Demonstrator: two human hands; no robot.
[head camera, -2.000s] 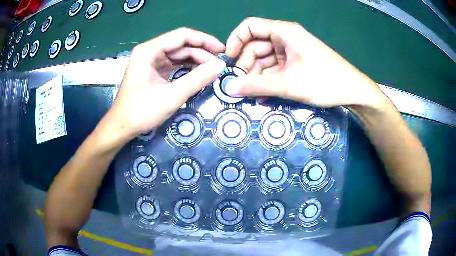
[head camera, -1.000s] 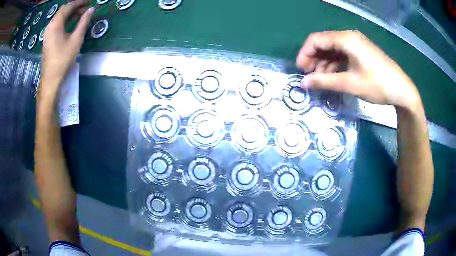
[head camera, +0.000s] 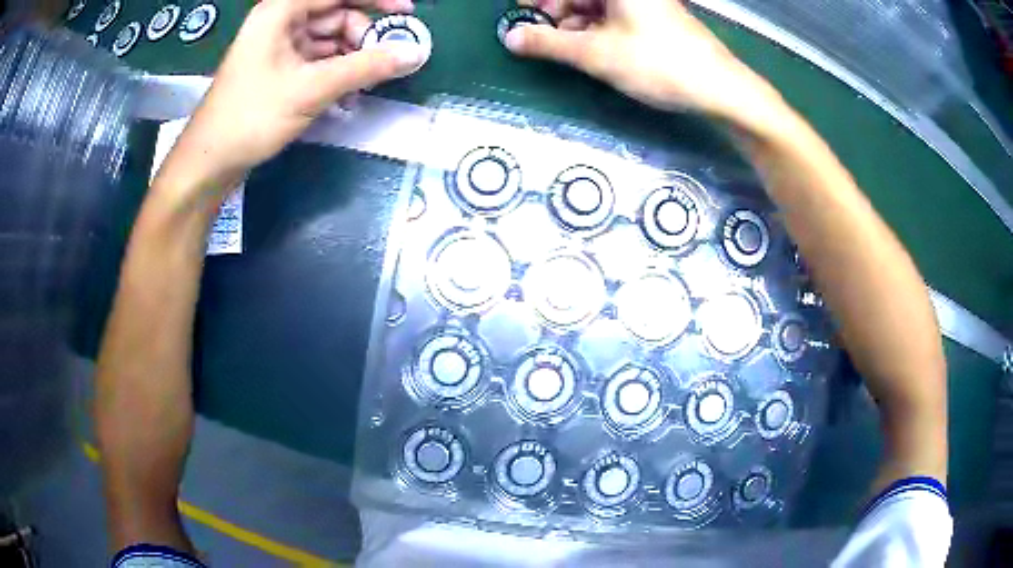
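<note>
My left hand (head camera: 322, 56) is at the top left of centre, over the green belt, and holds a round part (head camera: 397, 44) with a dark marked ring between thumb and fingers. My right hand (head camera: 589, 33), partly cut off by the top edge, holds another round part (head camera: 527, 22) at its fingertips, seen tilted. The clear blister tray (head camera: 383, 444) lies below both hands on the bench, slightly turned. Round parts (head camera: 489, 178) show in its pockets in four rows. Strong glare over the second row hides what those pockets hold. My right forearm covers the tray's upper right corner.
Loose round parts (head camera: 163, 21) lie on the green belt (head camera: 455, 67) at the upper left. A pale rail (head camera: 361, 128) runs between belt and bench. A paper label (head camera: 226, 222) lies partly behind my left forearm. Stacked clear trays (head camera: 67, 100) stand at the far left, with more clear plastic at the upper right.
My left hand has come back right from the belt's left side with a round part. My right hand has left the tray's top row, moved up and left, and holds a part. The tray appears further right.
</note>
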